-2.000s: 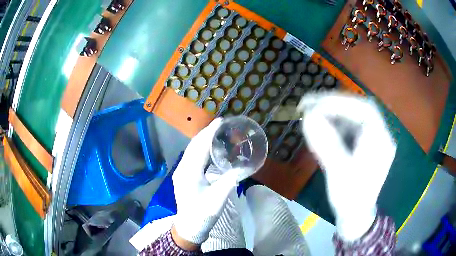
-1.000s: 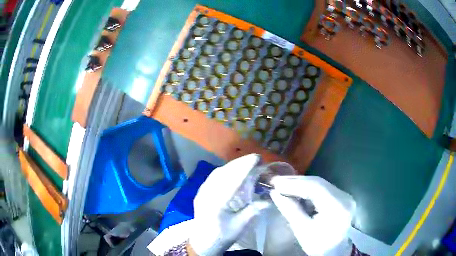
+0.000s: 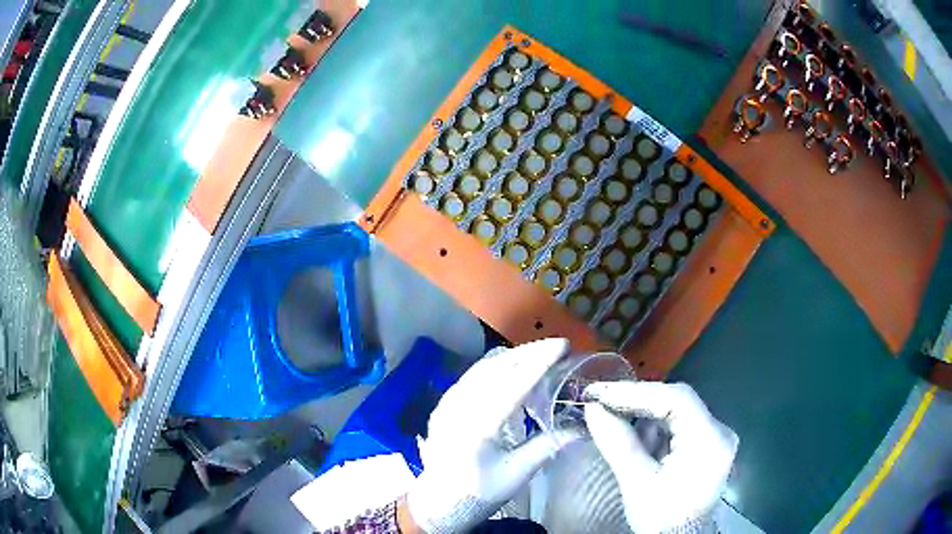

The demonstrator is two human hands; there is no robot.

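My left hand [image 3: 482,438], in a white glove, holds a clear plastic cup [image 3: 595,367] below the front edge of the fixture plate. My right hand [image 3: 663,443], also gloved, is at the cup's mouth with its fingertips pinched on a thin pale stick [image 3: 569,402], whose tip points left into the cup. The orange-brown fixture plate [image 3: 470,273] lies tilted on the green surface, with a white label on its far edge. Close rows of round grey-green discs [image 3: 571,258] with yellowish rims sit in it, with grey strips between the rows.
A brown board [image 3: 835,235] with several copper-coloured coils [image 3: 793,102] lies at right. A narrow board [image 3: 235,172] with three dark parts is at upper left. Blue stools [image 3: 235,349] stand below the bench edge. Orange-brown strips [image 3: 89,349] lie far left. A thin dark rod [image 3: 673,34] lies beyond the plate.
My right hand was blurred over the plate's right part, then came down to the cup and stays there. The cup was lowered towards me. The view has shifted.
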